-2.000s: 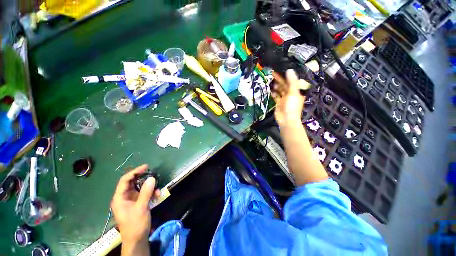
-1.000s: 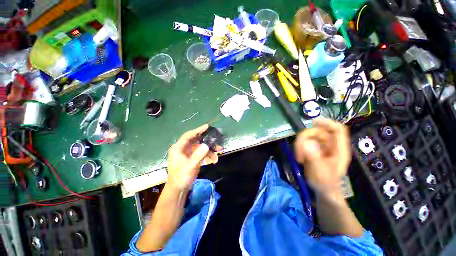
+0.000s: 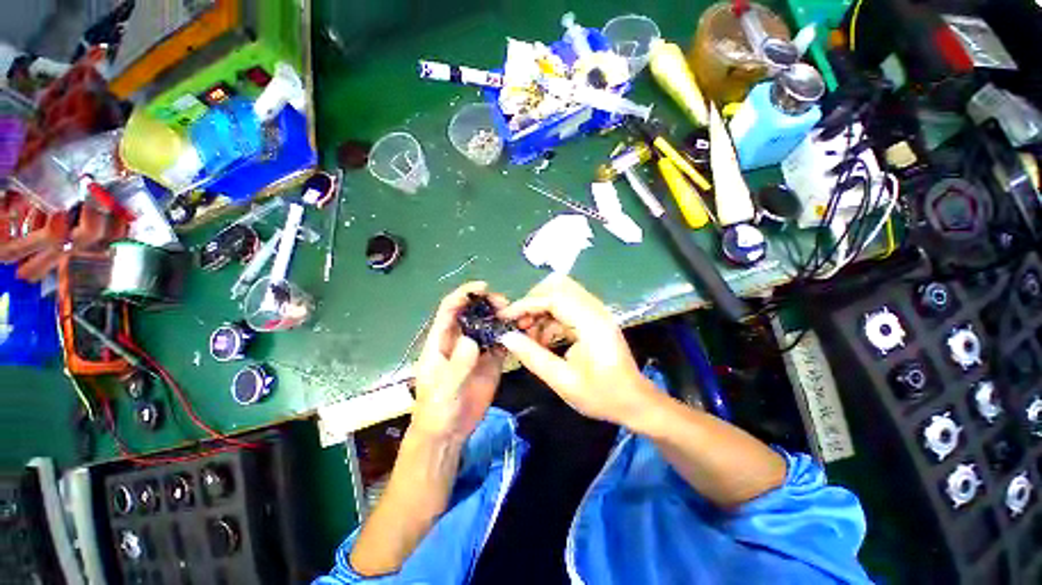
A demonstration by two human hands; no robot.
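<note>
A small black round unit [image 3: 482, 321] is held over the front edge of the green bench. My left hand [image 3: 448, 363] grips it from the left side, with the fingers behind it and the thumb in front. My right hand [image 3: 577, 349] is at the unit's right side, with thumb and fingertips brought together against it. Whether the right fingertips also pinch a small part cannot be seen. The unit's face is dark and its details are blurred.
On the green bench [image 3: 343, 354] are a black cup-shaped part [image 3: 384, 251], white scraps [image 3: 558, 242], clear cups [image 3: 398, 161], a blue box [image 3: 548, 135], yellow-handled tools [image 3: 683, 192] and a blue bottle [image 3: 774, 120]. Foam trays [image 3: 903, 394] flank both sides.
My right hand has come from the far right, above the tray and bench edge, to the unit in my left hand. The view has swung so that more of the left bench shows.
</note>
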